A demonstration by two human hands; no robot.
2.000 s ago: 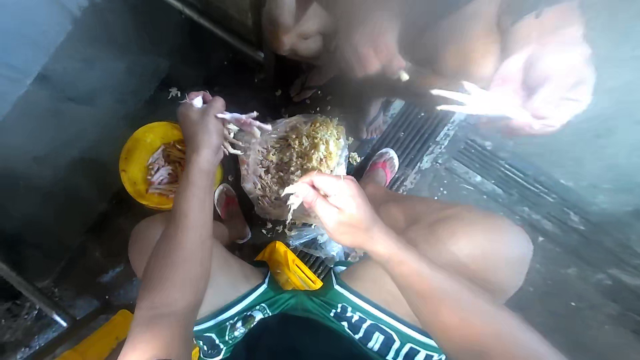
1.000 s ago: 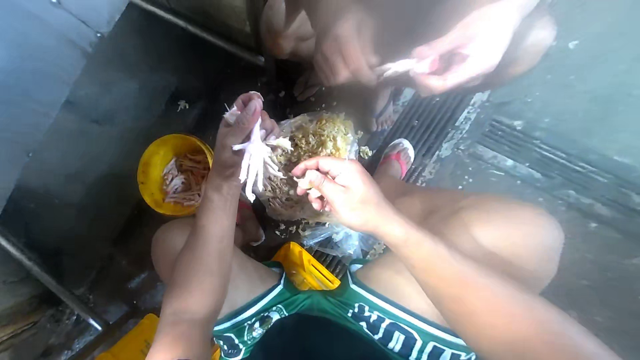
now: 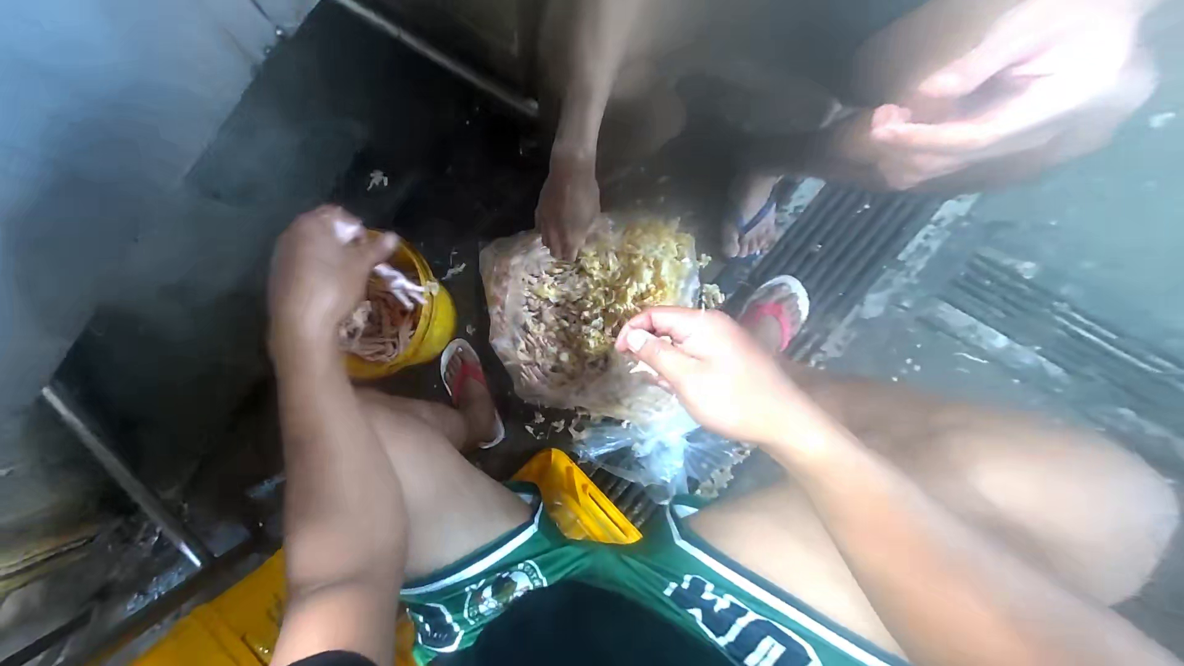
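Note:
My left hand (image 3: 319,268) is over the left side of a yellow plastic bucket (image 3: 442,319), which holds pale, stripped-looking chicken feet (image 3: 375,333). One whitish chicken foot (image 3: 400,287) lies just below my left thumb; whether the fingers still touch it is unclear. My right hand (image 3: 708,365) has thumb and forefinger pinched together over the right edge of a clear plastic bag (image 3: 504,296). No object shows clearly between those fingertips. Yellowish scraps, apparently peeled skin (image 3: 638,264), are heaped on the bag.
Another person's hand (image 3: 569,203) reaches down to the heap; their other hand (image 3: 999,111) is at upper right. A yellow plastic piece (image 3: 578,499) is between my thighs. Crumpled clear plastic (image 3: 661,449), sandalled feet, scattered scraps and a ridged floor strip (image 3: 842,250) surround the bag.
My left hand has moved from beside the heap to the bucket with the pale chicken feet it held. One of the other person's hands has come down onto the heap.

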